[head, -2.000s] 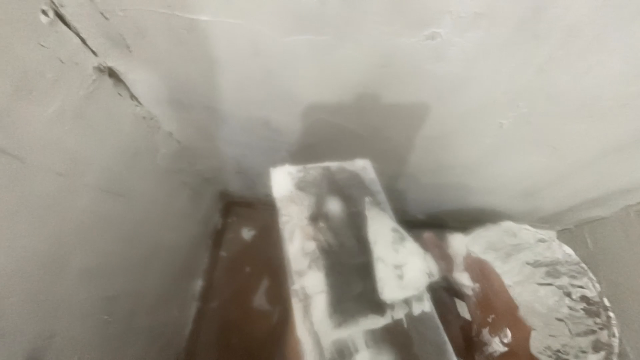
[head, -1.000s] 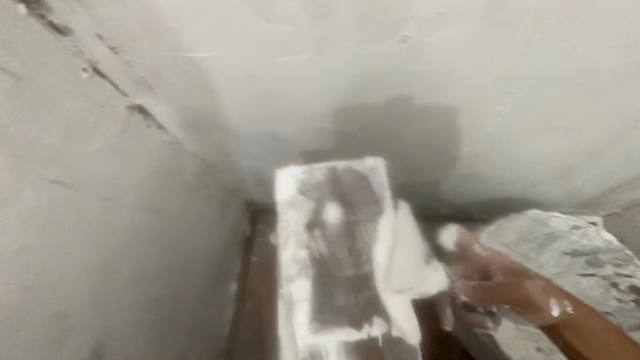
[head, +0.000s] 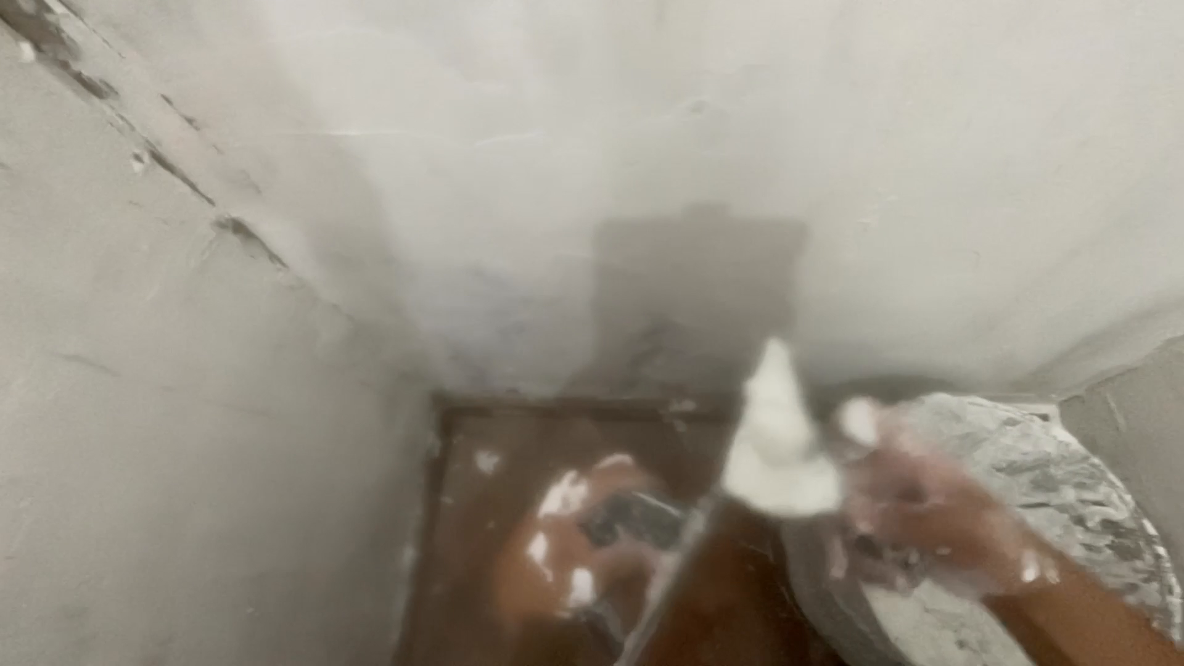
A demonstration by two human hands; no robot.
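Note:
My left hand (head: 601, 546), smeared with white plaster, is closed around the handle of a flat plastering trowel (head: 673, 569), whose blade shows nearly edge-on. A pointed mound of wet white plaster (head: 782, 444) sits at the upper end of that blade. Just right of the mound, my right hand (head: 925, 518) is closed on a small tool, blurred, with a white rounded end (head: 860, 421) showing above the fingers. Most of the right-hand tool is hidden.
Ahead is a pale plastered wall (head: 703, 139); a grey wall (head: 185, 416) stands at the left, with a rough crack (head: 166, 171) near the corner. Below lies a brown floor (head: 481, 499) with white splashes. A round, plaster-crusted container (head: 1073, 472) is at the right, behind my right hand.
The trowel, seen broad face on before, has turned nearly edge-on, and my left hand now shows behind it. My right hand, not seen two seconds ago, is beside the plaster.

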